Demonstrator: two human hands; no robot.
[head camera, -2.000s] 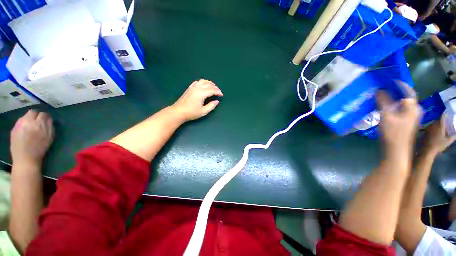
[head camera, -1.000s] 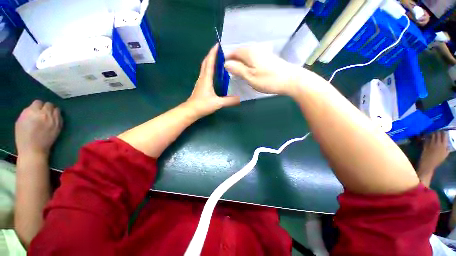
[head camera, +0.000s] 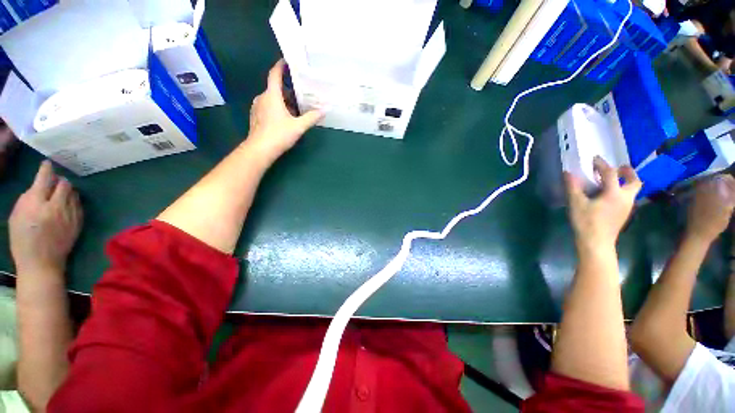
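An open retail box (head camera: 355, 101) stands upright in front of me, its white lid panel raised and a small ear out at each side. My left hand (head camera: 278, 113) holds its left side, thumb at the lower front edge. A white oblong unit (head camera: 592, 137) with dark marks on its left face lies at the right, beside an open blue flap. My right hand (head camera: 600, 198) is on the near end of this unit, fingers on its top and side. Whether the unit is lifted cannot be told. The inside of the retail box is hidden.
Open retail boxes (head camera: 109, 129) with white units stand at the left. A white cable (head camera: 463, 216) crosses the green table (head camera: 363, 193). Pale posts (head camera: 516, 48) and blue boxes (head camera: 580, 40) are at upper right. Another person's hand (head camera: 44, 214) rests at left; another hand (head camera: 713, 206) is at right.
A blue-sided box was first at my right hand, then between both hands; it now stands open at my left hand. My right hand has left it and moved right to the white unit.
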